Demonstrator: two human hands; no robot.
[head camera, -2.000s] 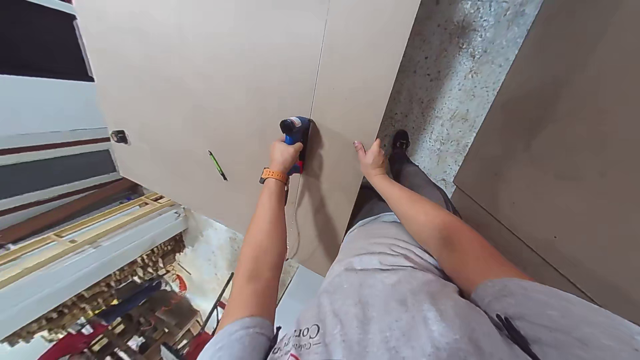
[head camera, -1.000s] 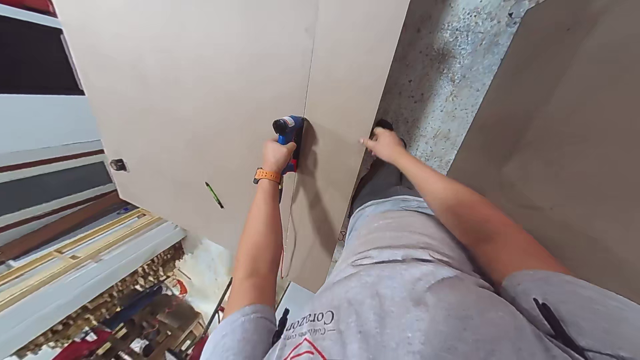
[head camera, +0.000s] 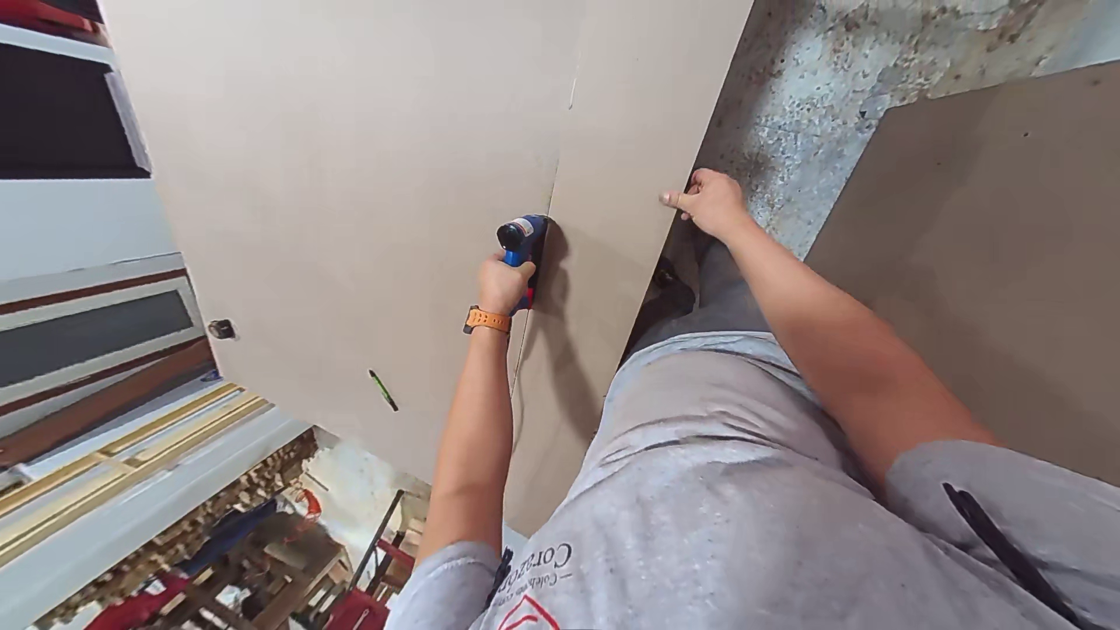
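My left hand (head camera: 505, 284), with an orange-banded watch on its wrist, grips the handle of a blue corded power tool (head camera: 522, 238), seemingly a jigsaw. The tool rests on a large beige sheet board (head camera: 350, 157), on a thin straight line that runs lengthwise through it. A cord trails from it toward my body. My right hand (head camera: 710, 203) is at the board's right edge, thumb over the top face and fingers curled at the edge, partly hidden. A green and black pen (head camera: 382, 390) lies on the board left of my left forearm.
A small dark object (head camera: 221, 329) is at the board's left edge. Another brown sheet (head camera: 989, 236) lies to the right, beyond a strip of speckled floor (head camera: 801, 114). Stacked panels and light wooden strips (head camera: 131, 446) are at left, with wood scraps and red items at lower left.
The power tool in my left hand has moved along the line, away from my body. My right hand, above the board earlier, has come to its edge and moved farther forward. The view has shifted.
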